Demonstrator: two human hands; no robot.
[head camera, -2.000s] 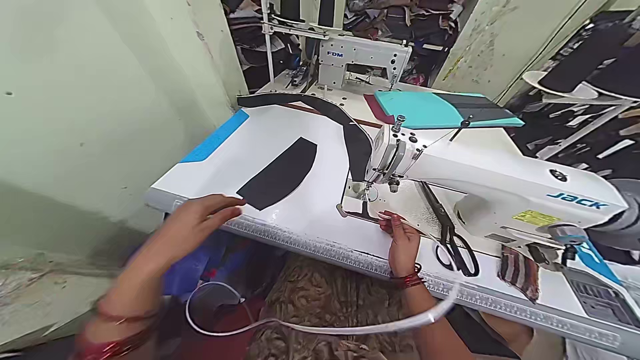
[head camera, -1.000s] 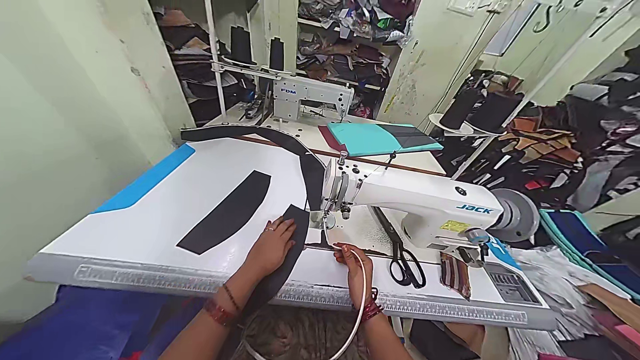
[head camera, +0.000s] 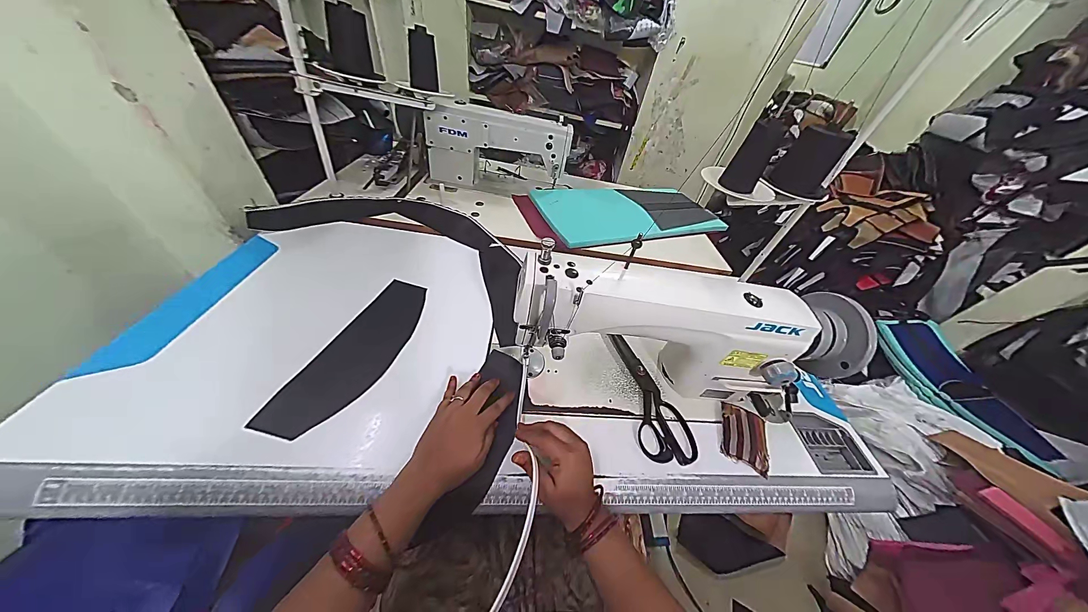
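My left hand (head camera: 463, 429) lies with spread fingers on a black curved panel (head camera: 503, 382) in front of the needle area of a white Jack sewing machine (head camera: 663, 310). White piping cord (head camera: 530, 501) runs up along the panel's right edge to the presser foot. Thumb and fingers of my right hand (head camera: 557, 463) pinch this cord just below the foot. Behind the needle, a long black curved strip (head camera: 425, 218) with a white edge arcs over the table. A separate black panel (head camera: 340, 361) lies flat to the left of my left hand.
Black-handled scissors (head camera: 654, 404) and a striped fabric swatch (head camera: 745, 438) lie right of my hands. A ruler tape (head camera: 255, 493) lines the table's front edge. Behind stands an FDM sewing machine (head camera: 493, 140), beside turquoise panels (head camera: 595, 217). Thread cones (head camera: 752, 157) stand at the right.
My left hand was empty above the table's left part two seconds ago; it now rests on a black panel by the needle. The right hand has stayed near the needle. The view has shifted.
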